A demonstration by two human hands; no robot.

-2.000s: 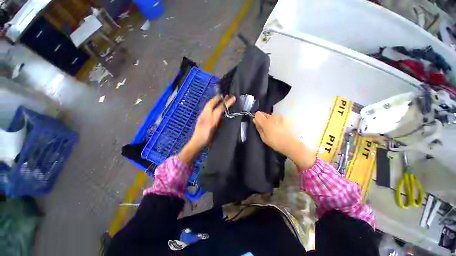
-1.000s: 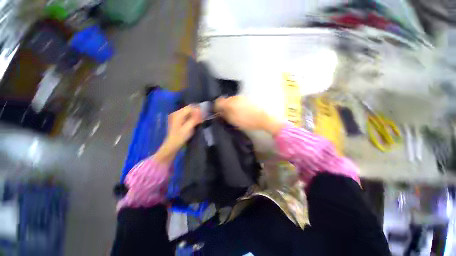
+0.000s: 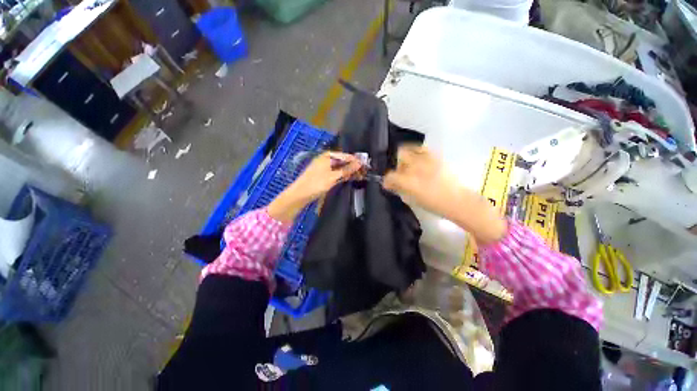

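A bundle of dark cut pieces (image 3: 368,244) lies over my lap and the table's near edge, gathered at its middle by a thin tie (image 3: 372,177). A small white paper ticket (image 3: 358,201) shows on the bundle just below the tie. My left hand (image 3: 333,172) pinches at the tie from the left. My right hand (image 3: 419,177) is at the tie's right side, blurred, with its fingers bent; whether it grips the tie end is hard to tell.
A blue crate (image 3: 294,164) stands at the left of the bundle. Yellow scissors (image 3: 611,267), yellow PIT tape (image 3: 498,177) and a white sewing machine (image 3: 569,160) are on the table at right. Another blue basket (image 3: 57,260) stands on the floor at far left. Lap cloth (image 3: 451,305) covers my thighs.
The view swung and came back. Both hands stay at the bundle's tie; my right hand is now blurred and slightly raised. The bundle's lower part hangs in more folds.
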